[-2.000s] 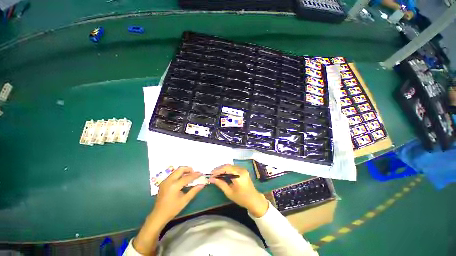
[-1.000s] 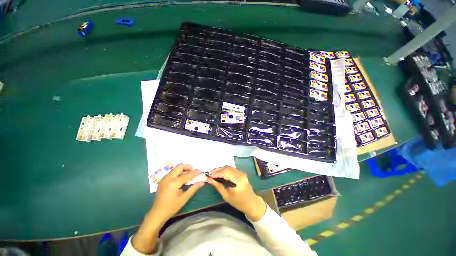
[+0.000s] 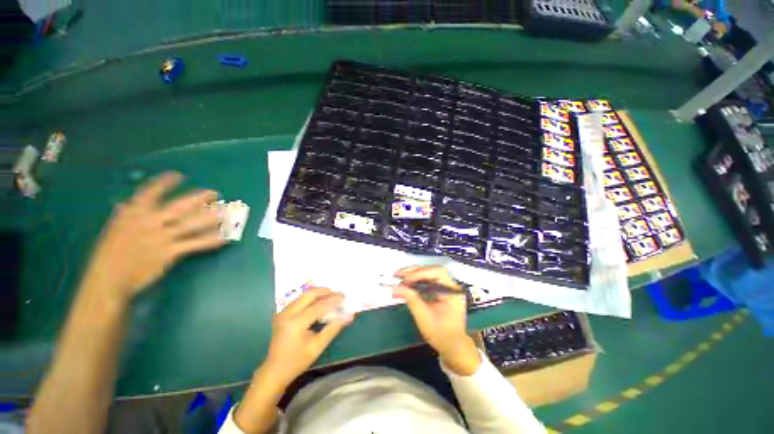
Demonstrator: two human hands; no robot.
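My left hand [image 3: 307, 332] is over the front of the white work paper [image 3: 335, 263], its fingers closed on a pale housing [image 3: 346, 305], mostly hidden and blurred; a small dark bit shows below the fingers. My right hand [image 3: 437, 315] is to its right, a little apart, and holds dark tweezers [image 3: 440, 289]. A small pale thing at its fingertips is too blurred to name. A module with coloured marks [image 3: 297, 293] lies on the paper beyond my left hand.
Another person's blurred hand [image 3: 157, 229] is over the white housings [image 3: 236, 220] at left. The black blister tray [image 3: 424, 153] lies beyond my hands, with a filled tray [image 3: 641, 199] at its right. An open carton [image 3: 543, 379] is at the bench edge. Small blue items [image 3: 232, 60] lie at the back.
Another person's hand has come in from the left over the row of housings. My hands have moved apart, the right one with the tweezers. The view has shifted slightly.
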